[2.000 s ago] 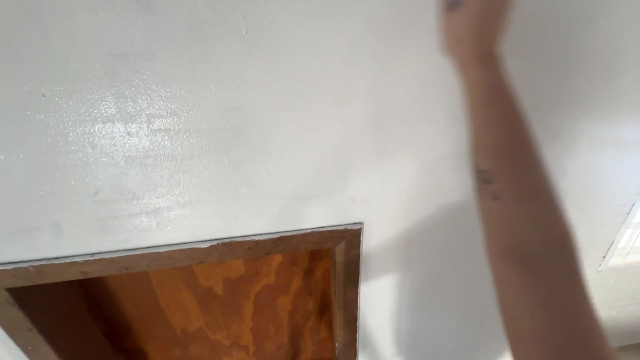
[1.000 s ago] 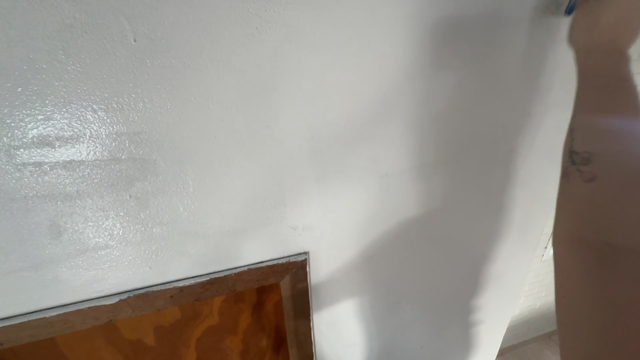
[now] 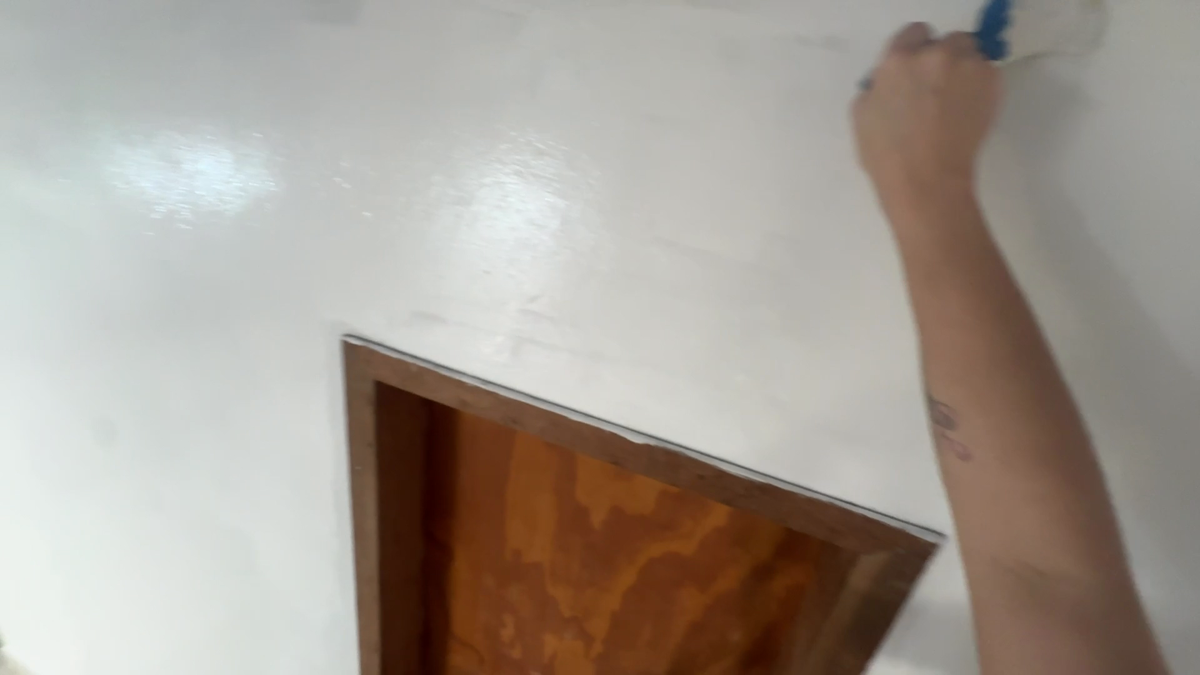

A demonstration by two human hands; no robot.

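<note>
My right hand (image 3: 928, 117) is raised at the upper right, closed around the handle of a paintbrush (image 3: 996, 28). The brush has a blue part next to my fingers, and its pale, blurred bristle end points right, at the white wall (image 3: 656, 234). Wet-looking glossy patches shine on the wall left of my hand. Below and to the left of the hand is a wooden door frame (image 3: 600, 436) around a brown, strongly grained wooden door (image 3: 619, 553). My left hand is out of view.
A thin dark gap and a rough white edge run along the top of the door frame. My forearm crosses the right side of the view, close to the frame's upper right corner, and casts a soft shadow on the wall.
The view has swung and tilted, and more of the door frame shows. The whole right hand and the brush are now visible; one second ago both were mostly cut off at the upper right edge.
</note>
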